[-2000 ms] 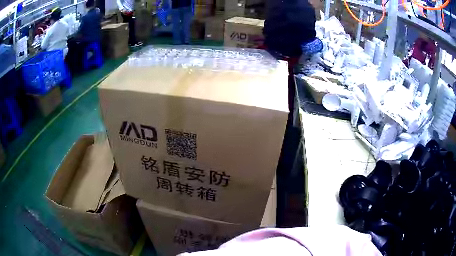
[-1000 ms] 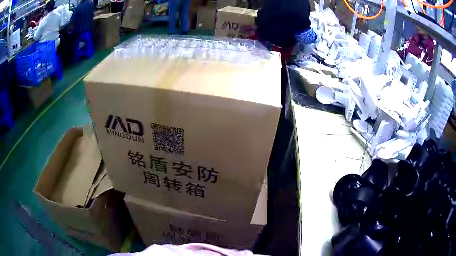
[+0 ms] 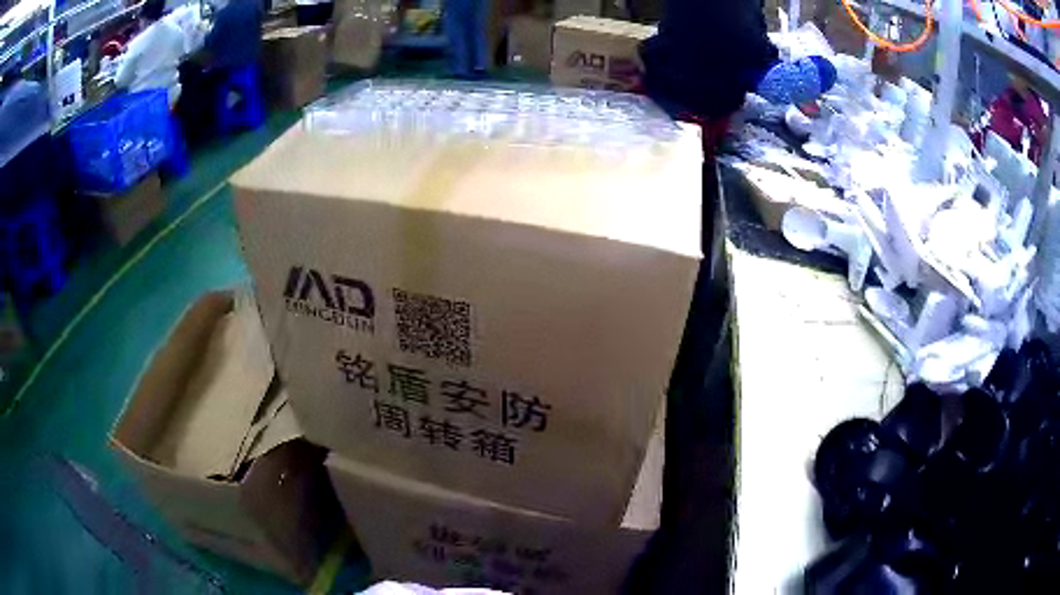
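No hand of mine is in view. A pale piece of cloth (image 3: 430, 589) shows at the bottom edge. A large brown carton (image 3: 465, 302) with black print stands closed in front of me, on top of another carton (image 3: 488, 529). Clear plastic packaging (image 3: 488, 110) lies on its top. A heap of black covers (image 3: 953, 465) lies at the right on the cream table (image 3: 802, 407), cut off by the frame edge.
White brackets (image 3: 930, 256) are piled along the table's far part. An open carton (image 3: 209, 407) stands on the green floor at left. A blue basket (image 3: 122, 140) is behind it. A person in dark clothing (image 3: 709, 58) is beyond the big carton; other people are farther back.
The view has shifted slightly, first one way and then back. The pale cloth at the bottom has shrunk to a small strip. More of the blue patterned sleeve of the person beyond the carton shows.
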